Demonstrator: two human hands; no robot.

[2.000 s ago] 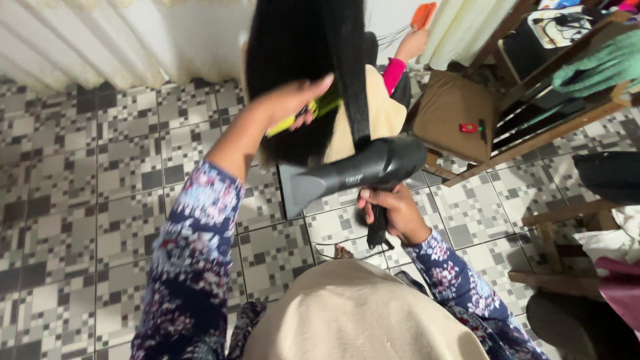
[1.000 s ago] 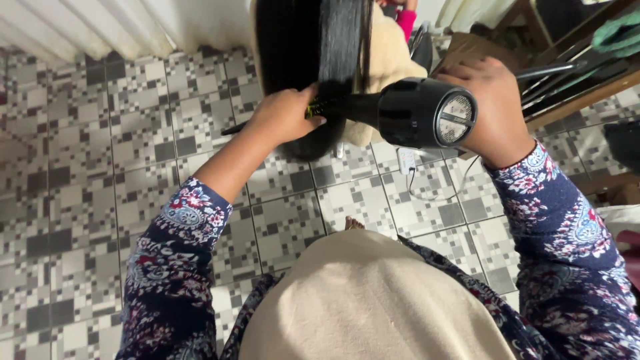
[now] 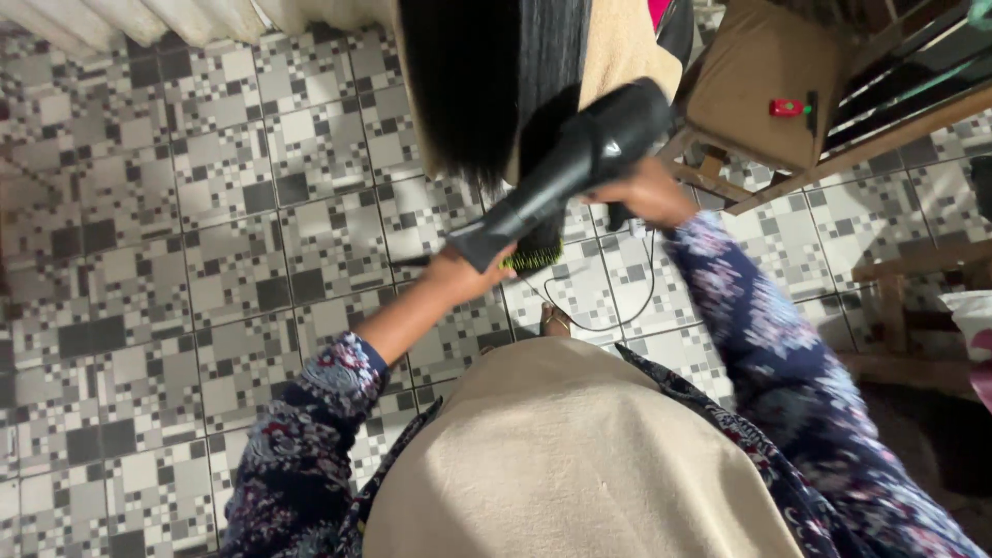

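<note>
Long straight black hair (image 3: 465, 85) of a seated person hangs down over a beige towel (image 3: 620, 46) at the top centre. My left hand (image 3: 467, 273) grips a hairbrush (image 3: 535, 258) with yellow-green bristles, at the lower end of a lock of hair; its dark handle points left. My right hand (image 3: 647, 190) is closed around the handle of a black hair dryer (image 3: 573, 159), slightly blurred. The dryer slants down to the left across the lock, its flat nozzle over my left hand and beside the brush.
A brown cushioned wooden chair (image 3: 756, 85) at the upper right carries a small red item (image 3: 787, 108). The thin black cord (image 3: 651, 287) loops above the tiled floor (image 3: 256, 232). A pale curtain (image 3: 178, 19) hangs at the upper left. Wooden furniture (image 3: 891, 310) stands at the right.
My left hand and the brush have moved down to the lower end of the hair. My right hand has lowered, and the dryer, level a second ago, now slants down to the left.
</note>
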